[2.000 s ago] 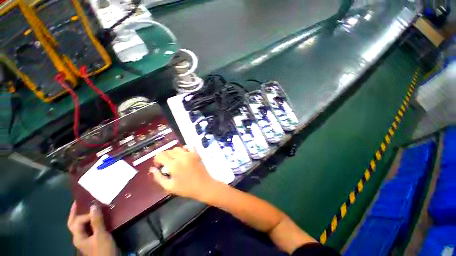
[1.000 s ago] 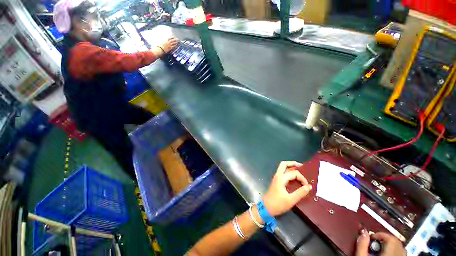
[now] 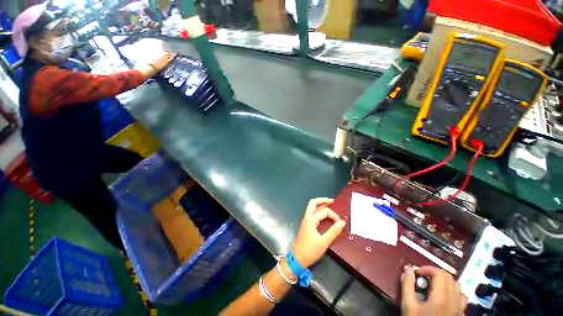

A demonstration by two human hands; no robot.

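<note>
The dark red test box (image 3: 376,262) lies at the lower right, with a white paper slip (image 3: 374,221) and a blue-capped pen (image 3: 420,227) on it. My right hand (image 3: 434,295) is at its near right edge with fingers around the dark rotary knob (image 3: 421,283). My left hand (image 3: 313,237) is at the box's left edge, fingers curled, thumb and forefinger near each other, nothing seen in it. The white power strip (image 3: 486,265) with black plugs stands right of the box.
Two yellow-edged multimeters (image 3: 460,89) stand on the green shelf (image 3: 395,133), red leads hanging down. A white adapter (image 3: 528,160) lies right of them. A person (image 3: 68,117) reaches to dark units on the bench at upper left. Blue crates (image 3: 166,271) stand on the floor at left.
The view first swung left from the cords and open units, then slightly right. My left hand has moved from the box's near edge to its left edge. My right hand is now at the knob.
</note>
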